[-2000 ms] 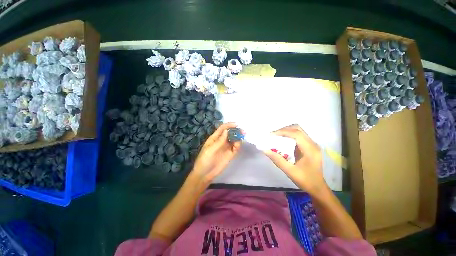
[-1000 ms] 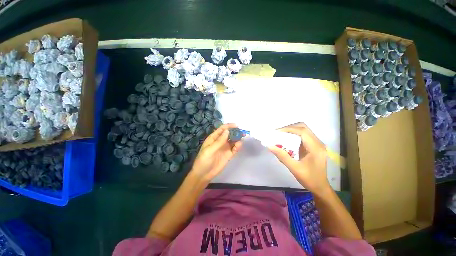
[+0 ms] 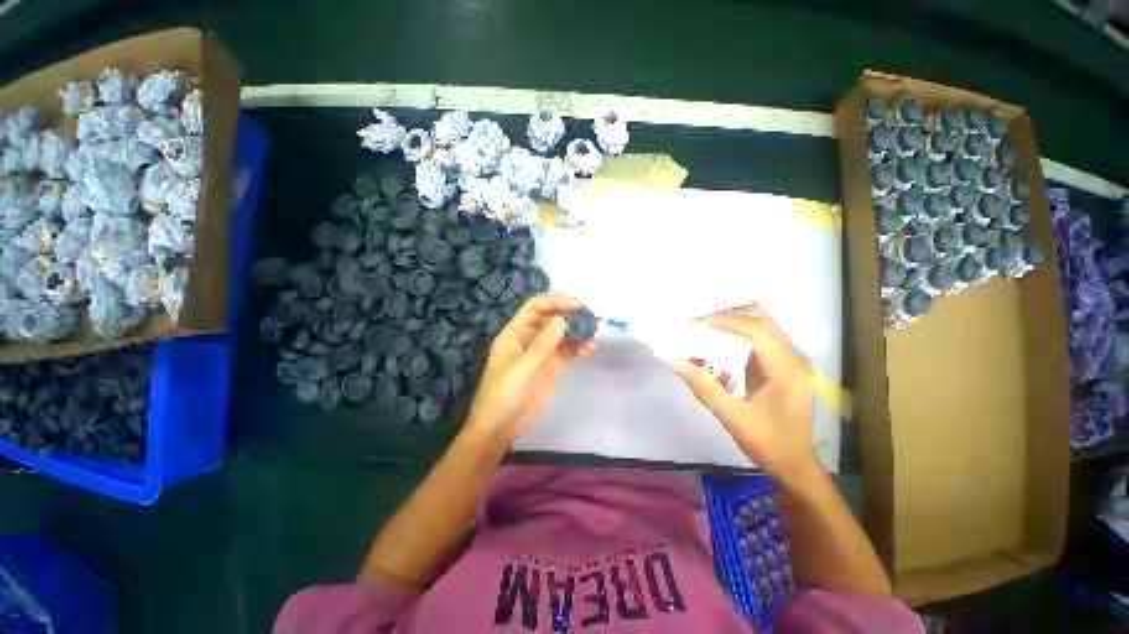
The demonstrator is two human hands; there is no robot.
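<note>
My left hand point(image 3: 523, 359) holds a dark grey round base point(image 3: 579, 325) between its fingertips, over the left edge of the white work sheet point(image 3: 743, 260). My right hand point(image 3: 765, 394) grips the white glue bottle point(image 3: 712, 353), which has red marking. The bottle lies sideways in the hand, its thin blue tip pointing left at the base, close beside it; touching or not cannot be told. A heap of dark bases point(image 3: 396, 297) lies left of the sheet. Loose white-grey figures point(image 3: 483, 155) lie behind the heap and the sheet's left corner.
The left cardboard tray point(image 3: 220, 186) of figures rests on a blue crate point(image 3: 192, 409) of dark discs. The right cardboard tray point(image 3: 966, 446) has rows of glued assemblies point(image 3: 947, 198) at its far end. Purple parts point(image 3: 1090, 297) lie beyond it. A small blue basket point(image 3: 731, 533) is by my lap.
The blue tip shows a little farther right of the held base than before, and the right hand has shifted slightly right. Both hands keep their holds.
</note>
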